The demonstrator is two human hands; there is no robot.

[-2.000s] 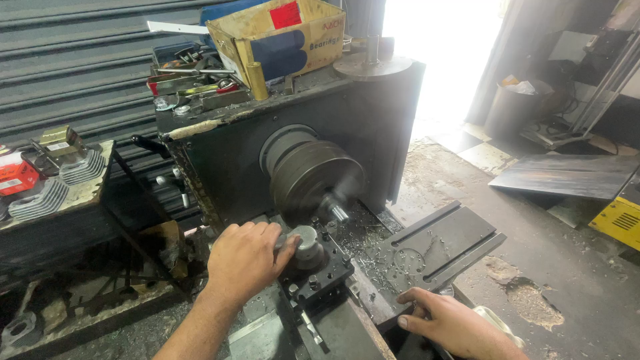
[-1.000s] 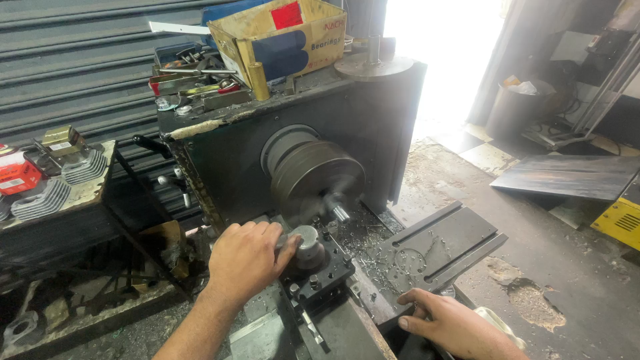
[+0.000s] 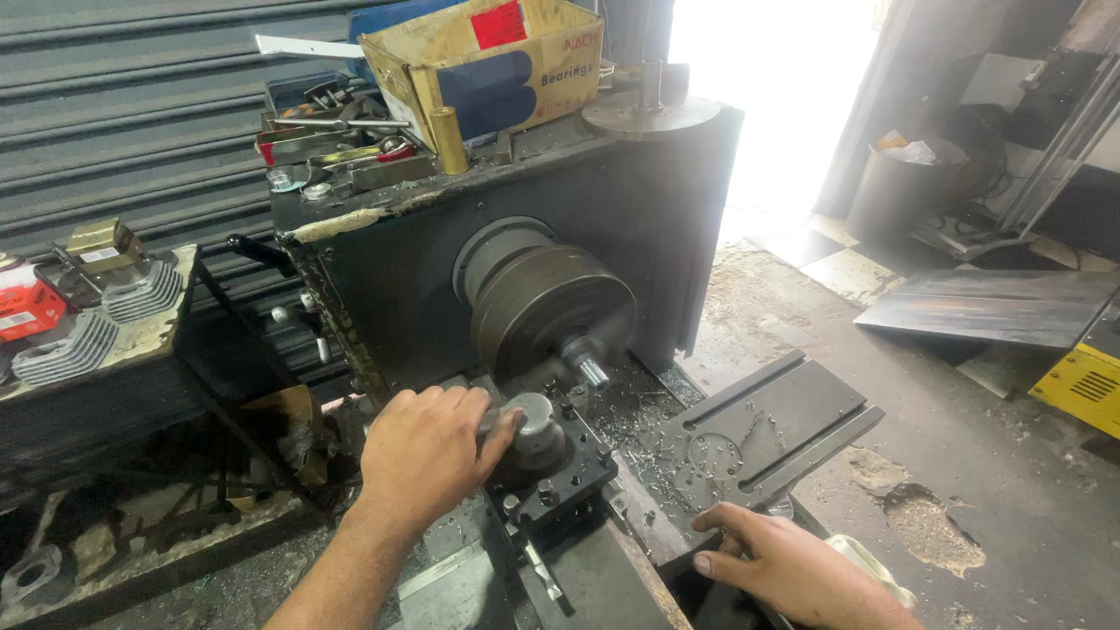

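A metal lathe fills the middle, its chuck (image 3: 556,311) blurred at the jaws as if spinning, with a short bright metal workpiece (image 3: 593,372) sticking out of it. My left hand (image 3: 433,442) grips the clamping handle beside the round knob (image 3: 535,424) on top of the square tool post (image 3: 577,464). A bright cutting tool (image 3: 542,573) projects from the near side of the post. My right hand (image 3: 770,556) rests at the near edge of the slotted cross slide (image 3: 770,429), fingers curled; whether it holds anything is hidden. Metal chips (image 3: 643,420) lie around the slide.
On the headstock stand a cardboard bearings box (image 3: 490,70), a brass-coloured cylinder (image 3: 450,140), loose tools (image 3: 341,127) and a round metal plate (image 3: 652,114). Finned metal parts (image 3: 70,350) lie on the left bench. A bin (image 3: 910,188) and a sheet of metal (image 3: 993,306) are at the right.
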